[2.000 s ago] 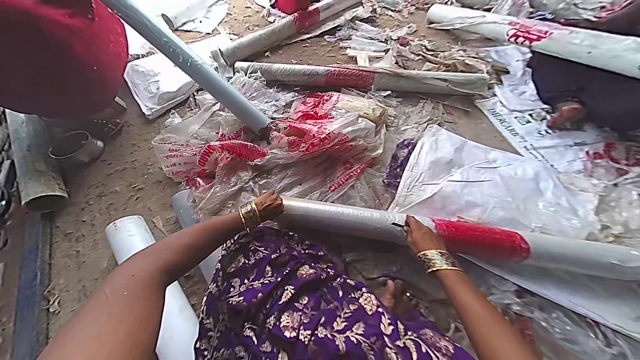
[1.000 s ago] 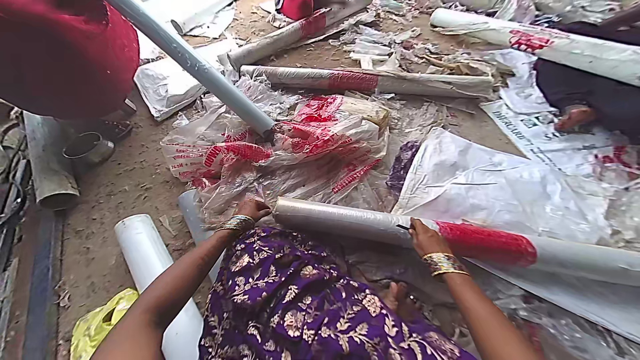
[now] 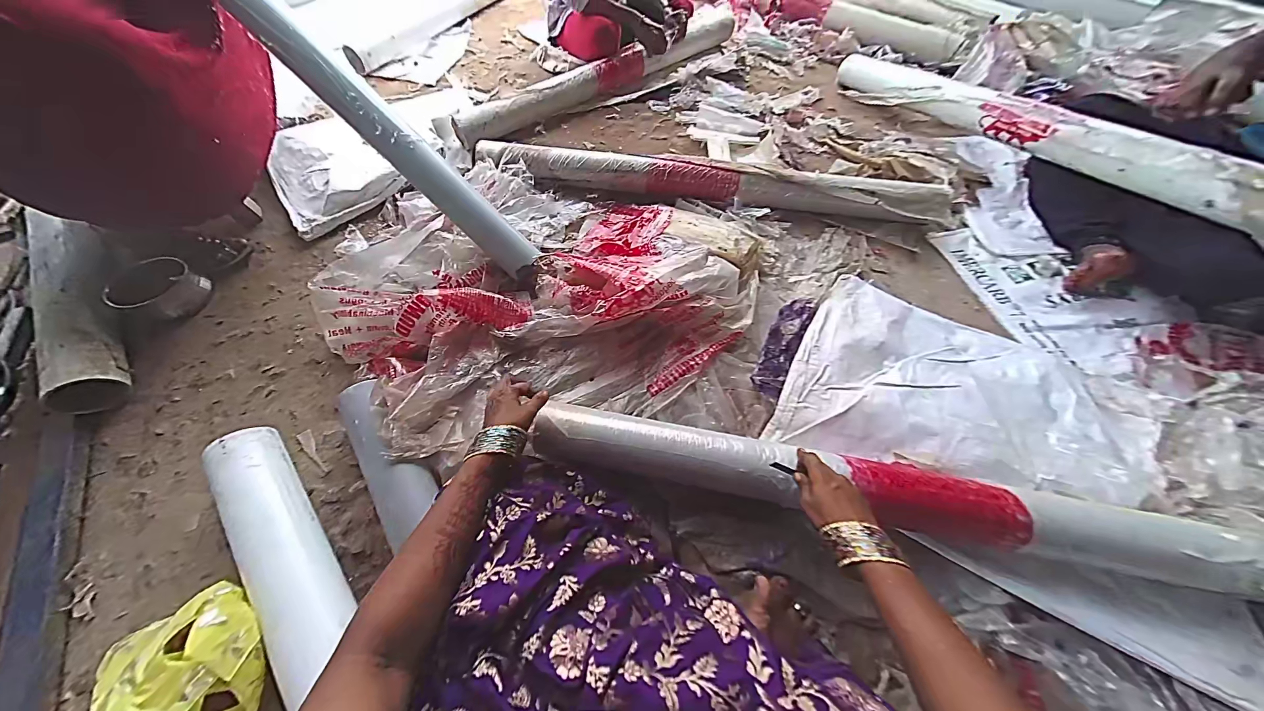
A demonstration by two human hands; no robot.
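Observation:
Across my lap lies a long pipe (image 3: 681, 451) in clear plastic film, with a red printed band (image 3: 938, 502) right of its middle. My left hand (image 3: 513, 405) is at the pipe's left end, its fingers against the film or the rim; whether it grips is hard to tell. My right hand (image 3: 829, 491) rests on top of the pipe just left of the red band and holds a small dark thin tool (image 3: 783, 468), whose kind cannot be made out. Crumpled clear plastic film with red print (image 3: 553, 306) lies beyond my left hand.
A person in red (image 3: 128, 118) stands at the upper left near a slanting grey pipe (image 3: 395, 138). White pipes (image 3: 281, 553) and a yellow plastic bag (image 3: 183, 652) lie at my left. Beyond are a wrapped pipe (image 3: 790, 188), a white sheet (image 3: 938, 385) and another person's hand (image 3: 1101, 269).
My left hand has shifted slightly at the pipe's end. My right hand has stayed at its place beside the red band. The yellow bag, out of view at first, now shows at lower left.

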